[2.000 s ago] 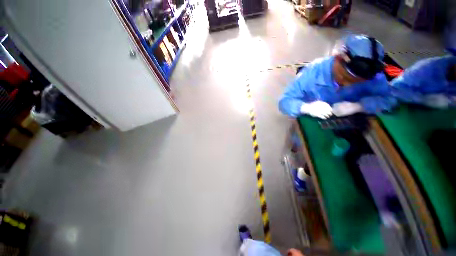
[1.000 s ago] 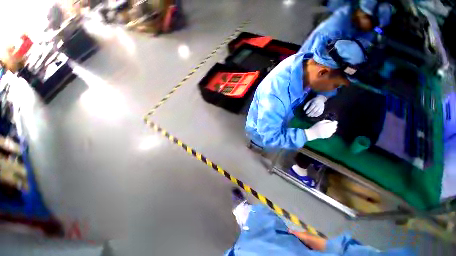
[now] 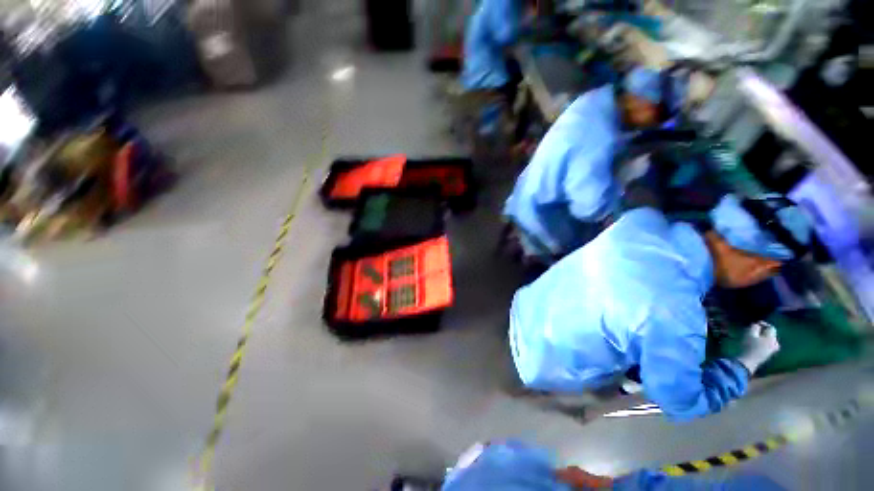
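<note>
My right hand (image 3: 585, 478), bare and blurred, shows at the bottom edge with a blue sleeve to its right. Its fingers are too unclear to tell whether it holds anything. To its left are blue cloth (image 3: 508, 467) and a small pale and dark shape, cut off by the edge. I cannot make out my left hand. On the floor ahead stands a black box with a red divided insert (image 3: 436, 273), with dark green pieces in its slots. Behind it are a dark tray (image 3: 398, 216) and another black box with red inside (image 3: 369, 178).
A person in blue (image 3: 613, 307) bends over a green bench (image 3: 815, 340) at right, a white-gloved hand (image 3: 760, 345) on it. Another person (image 3: 575, 158) works behind, and a third is at the top. Yellow-black tape (image 3: 237, 360) crosses the floor at left, more at lower right.
The view has swung right and the benches are further right. The red-lined boxes are lower and show more fully. My right hand is lower, nearer the bottom edge.
</note>
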